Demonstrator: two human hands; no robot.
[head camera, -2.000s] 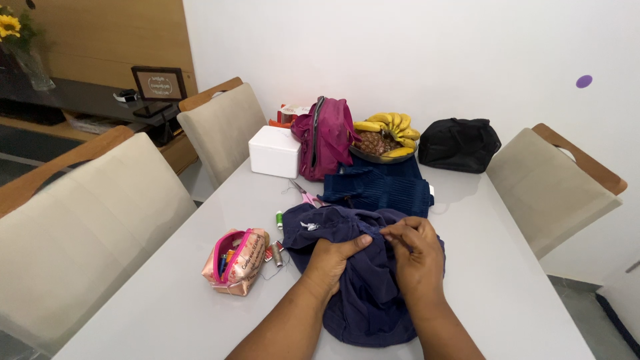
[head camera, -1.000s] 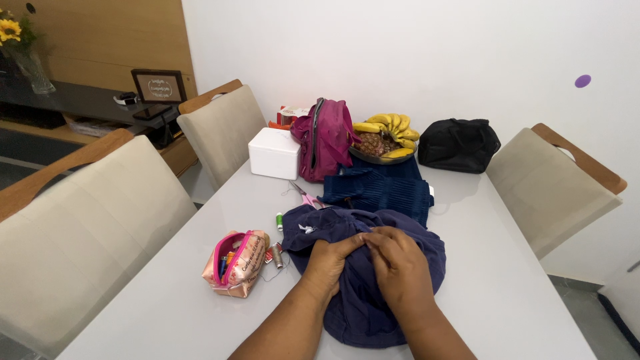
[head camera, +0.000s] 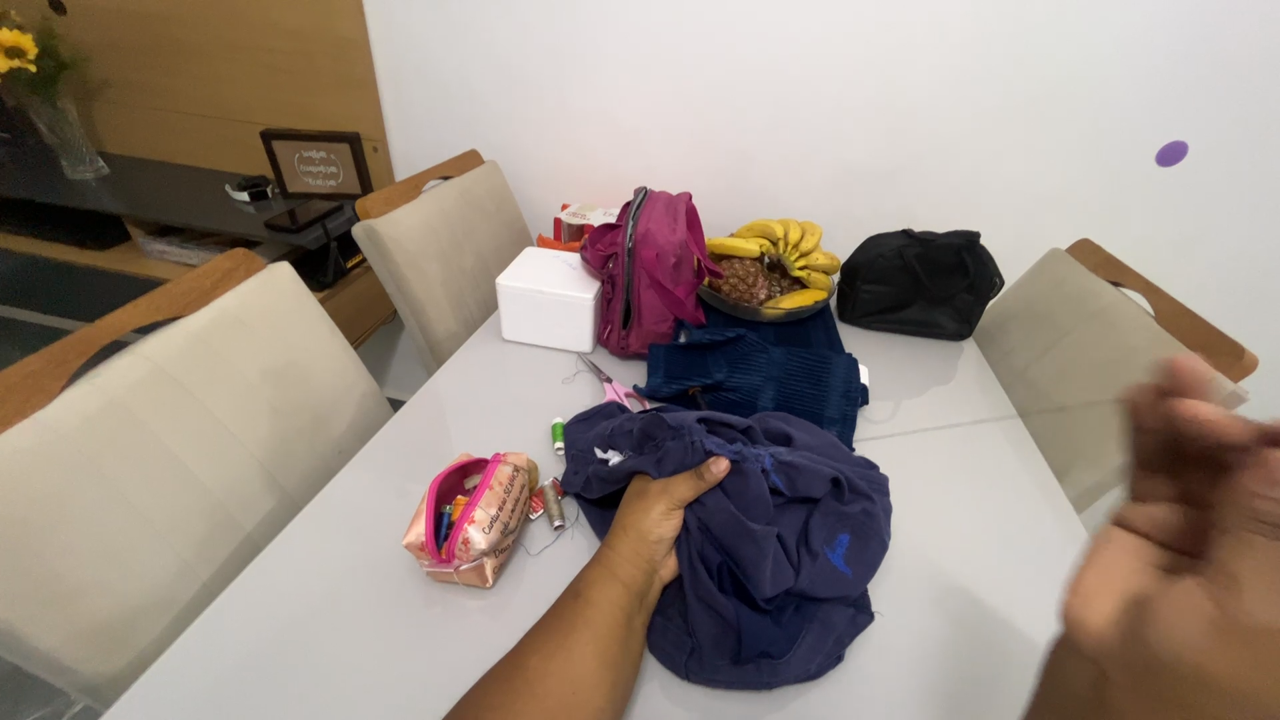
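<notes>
My left hand (head camera: 655, 515) grips a navy blue cloth garment (head camera: 770, 560), its thumb on top near a line of bright blue stitching. The fabric lies bunched on the table. My right hand (head camera: 1185, 540) is raised at the right edge, away from the cloth and blurred; its fingertips look close together, and whether a needle is between them cannot be seen. Left of the cloth are a green thread spool (head camera: 558, 436), a grey-beige thread spool (head camera: 553, 505) with loose thread, and an unzipped pink pouch (head camera: 472, 520) with small items inside. Pink-handled scissors (head camera: 622, 391) lie behind the cloth.
Behind the garment lies a ribbed dark blue cloth (head camera: 760, 375). Farther back on the white table (head camera: 330, 610) stand a white box (head camera: 549, 300), a magenta backpack (head camera: 655, 270), a bowl (head camera: 765, 312) of bananas and a pineapple, and a black bag (head camera: 915, 285). Chairs flank both sides.
My right hand has moved from the garment, beside my left hand, out to the right and up. My left hand still holds the cloth, where blue stitching now shows.
</notes>
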